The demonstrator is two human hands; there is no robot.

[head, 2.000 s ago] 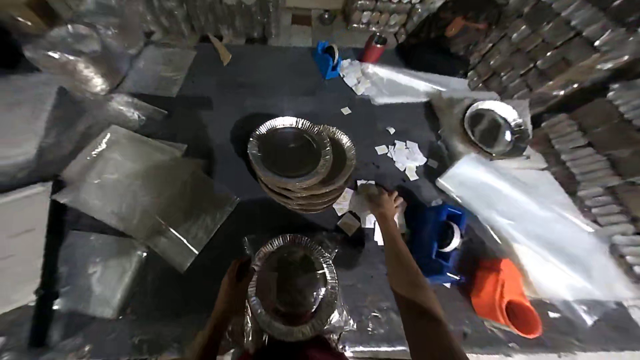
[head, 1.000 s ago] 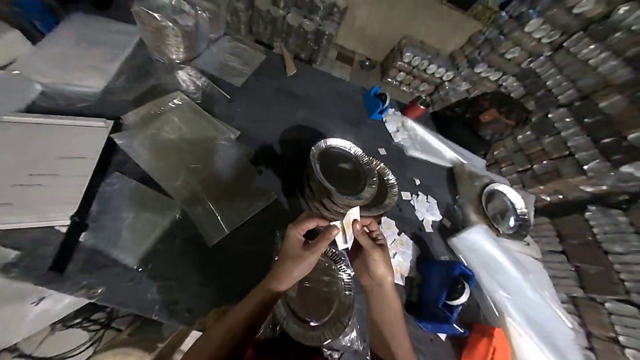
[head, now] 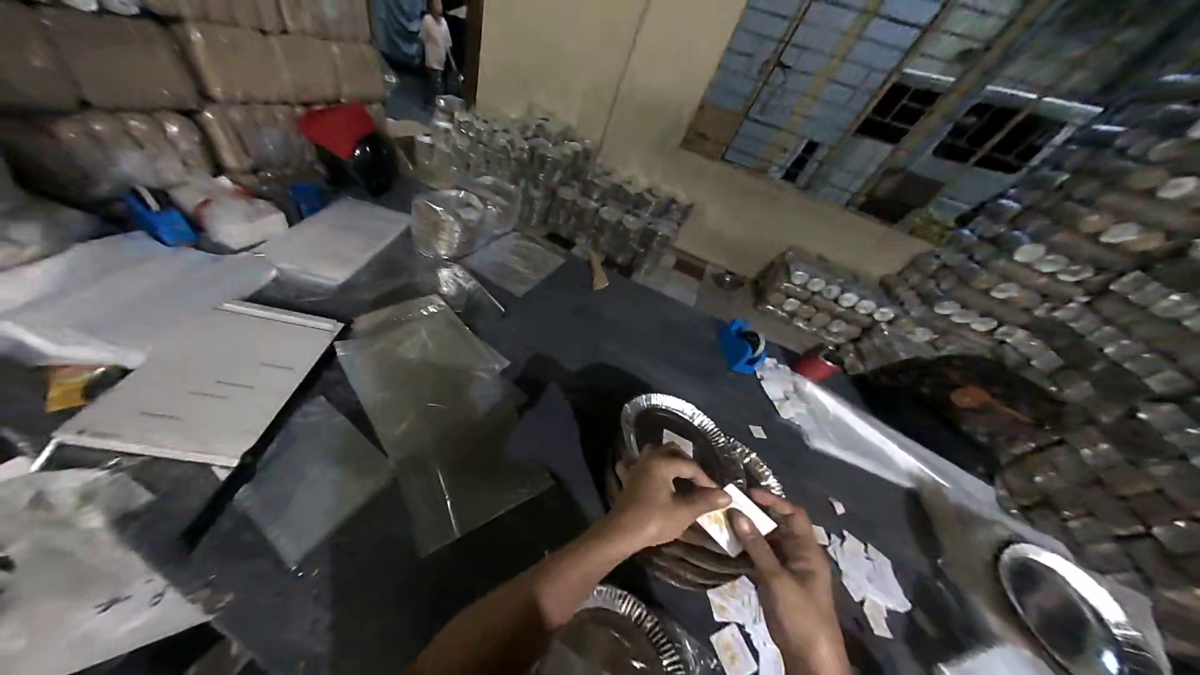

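Note:
Between my left hand point(head: 661, 497) and my right hand point(head: 792, 572) I hold small white paper slips point(head: 736, 517), pinched by thumbs and fingers. Both hands are over the edge of a stack of foil plates point(head: 670, 408) with crimped silver rims. Another slip point(head: 677, 442) lies on the top plate, beyond my left fingers. Below my left wrist, a foil plate point(head: 633, 623) in clear plastic is partly cut off by the bottom edge. More slips point(head: 736, 647) lie beside my right forearm, and a loose heap of them point(head: 867, 577) is to its right.
Clear plastic bags point(head: 431, 403) and a white board point(head: 206, 384) lie at left. A blue tape dispenser point(head: 741, 347) stands at the far edge; a round foil plate point(head: 1073, 609) is at right. Wrapped stacks point(head: 562, 187) line the wall. A person point(head: 436, 42) is in the far doorway.
Two seconds ago my right hand was at the slips on the table and my left by the near plate; now both hold slips over the stack. The view has swung up and left.

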